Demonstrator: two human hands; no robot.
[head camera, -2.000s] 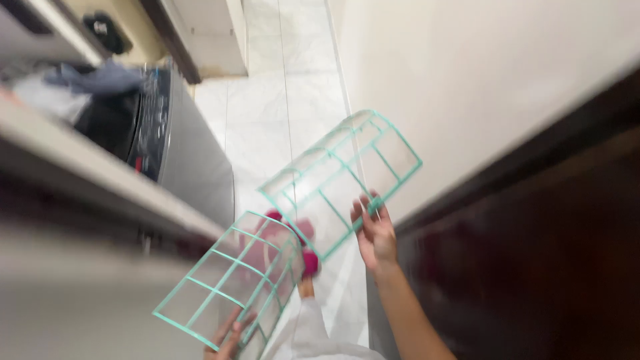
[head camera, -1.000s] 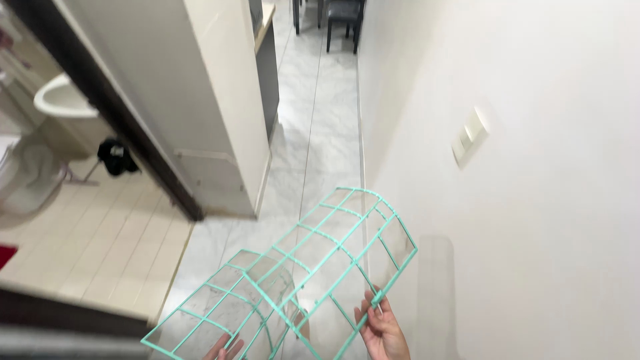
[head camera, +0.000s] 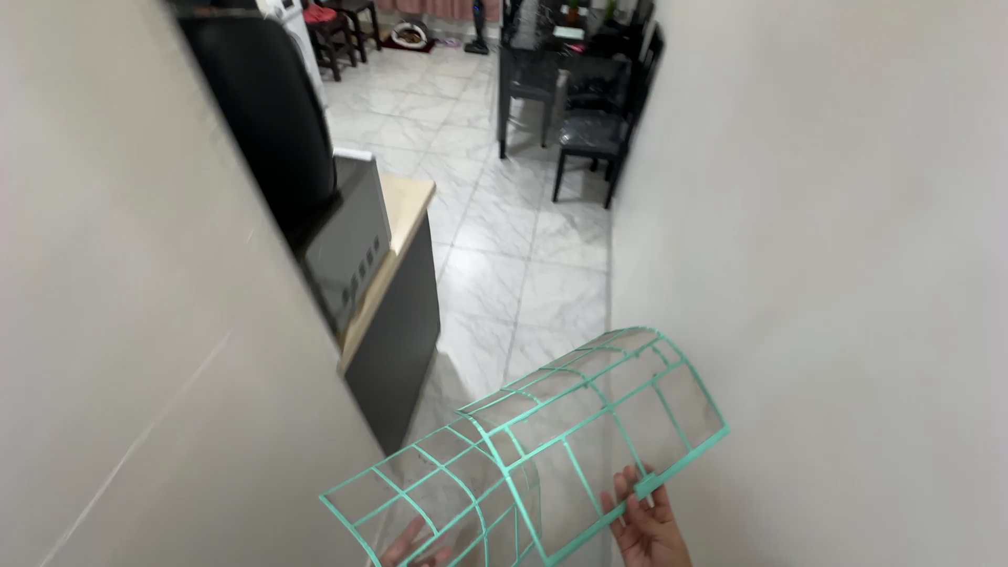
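Note:
Two curved mesh filter screens with mint-green plastic frames, like air-conditioner filters, are in my hands. My right hand (head camera: 646, 516) grips the lower edge of the right filter screen (head camera: 591, 417) by its small tab, fingers behind the frame and thumb in front. At the bottom left, my left hand (head camera: 415, 549) is seen through the mesh of the left filter screen (head camera: 441, 488); its fingers lie behind the frame, and its hold at the lower edge is partly cut off by the view. The right screen overlaps the left one at the middle.
Pale walls (head camera: 827, 236) flank a passage with a marble-look tiled floor (head camera: 496, 276). On the left, a counter (head camera: 405, 209) juts out, bearing a grey appliance (head camera: 350, 236) and a large black object (head camera: 260, 110). Dark chairs (head camera: 594, 134) and a table stand ahead by the right wall.
The view has moved along the passage, past a washing machine and a bathroom doorway, to the counter and chairs. Both hands still hold the filter screens.

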